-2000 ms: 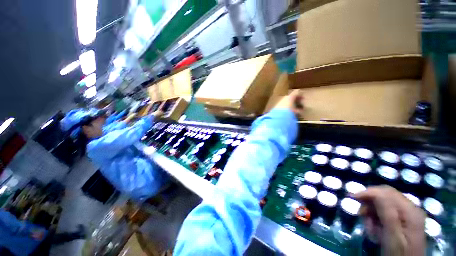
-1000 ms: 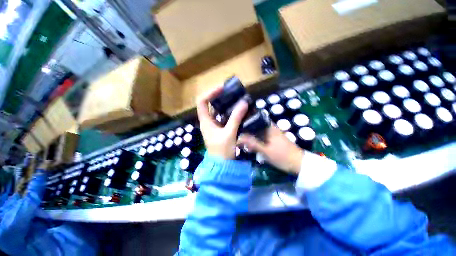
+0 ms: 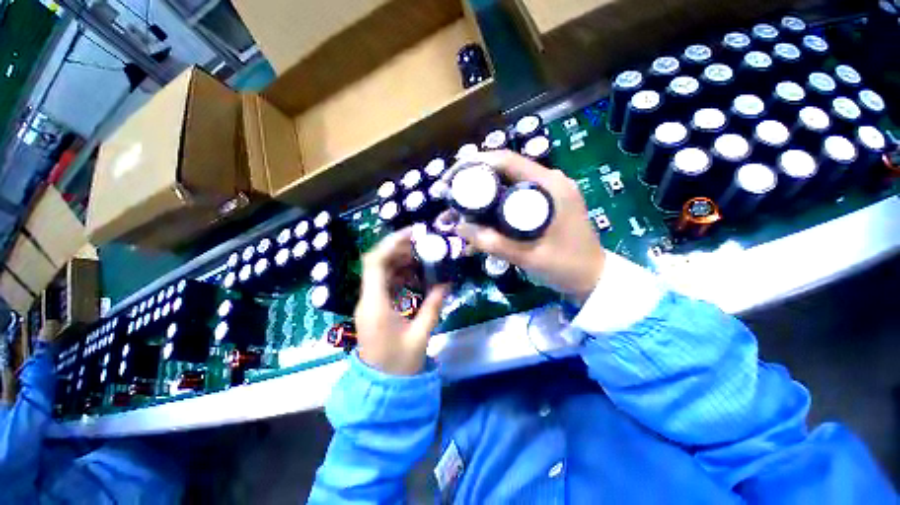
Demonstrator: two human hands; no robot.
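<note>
My right hand (image 3: 553, 222) holds two black electrolytic capacitors (image 3: 475, 189) with silvery-white round tops, side by side above a green circuit board (image 3: 592, 182). My left hand (image 3: 390, 306) is round another capacitor (image 3: 432, 249), lower and to the left, over the same board. Whether its pins touch the board cannot be told. Rows of capacitors stand on the board behind my hands. A copper-wound toroidal inductor shows between my left thumb and fingers.
An open carton (image 3: 365, 108) with one dark capacitor (image 3: 472, 65) in its corner lies behind the boards. A closed carton (image 3: 148, 163) stands left of it. Populated boards line the silver rail (image 3: 770, 266). Another person's blue sleeve (image 3: 35, 385) is at the far left.
The view has swung right and down. My left hand has gone from the carton to the board. The capacitors held up between my hands a second ago are now split, two right and one left.
</note>
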